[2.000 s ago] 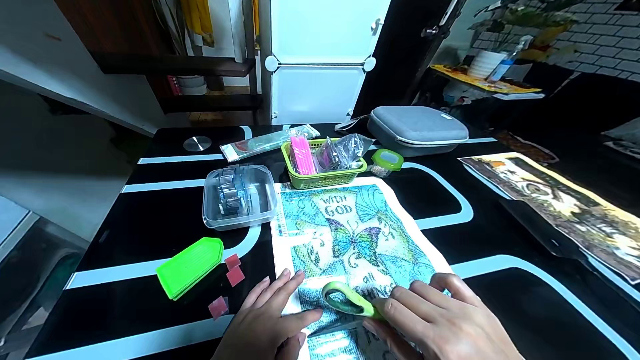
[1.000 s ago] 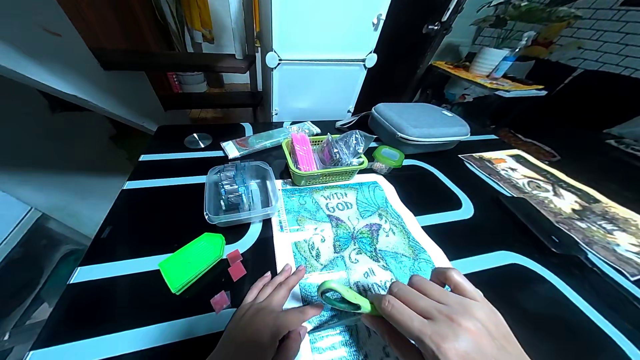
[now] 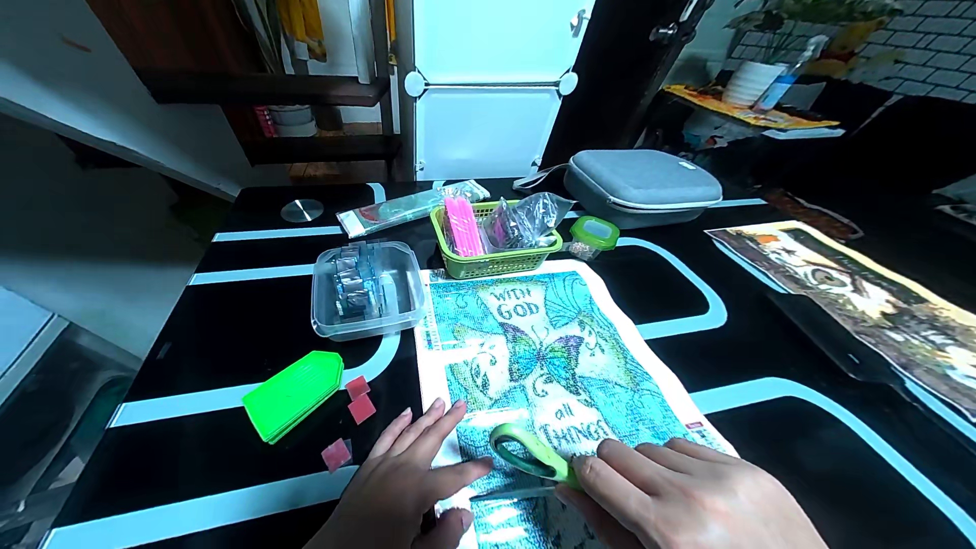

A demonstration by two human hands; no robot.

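A diamond-painting canvas (image 3: pixel 633 366) with a butterfly and lettering lies on the black table. My right hand (image 3: pixel 679 488) holds green-handled scissors (image 3: pixel 534 454) near the canvas's lower part; one handle loop sticks out to the left of my fingers, and a blade seems to lie flat along the surface, pointing left. My left hand (image 3: pixel 419 473) rests with fingers spread on the canvas's lower left edge, holding nothing. Left of it are small pink wax squares (image 3: pixel 361 409) and a stack of bright green trays (image 3: pixel 293 396).
Behind the canvas stand a green basket (image 3: pixel 499 264) with pink sticks and plastic bags, a small green-lidded container (image 3: pixel 595 232) and a grey zip case (image 3: pixel 643 187). A clear plastic box (image 3: pixel 412 305) sits left of the canvas. At right lies another picture (image 3: pixel 877 305).
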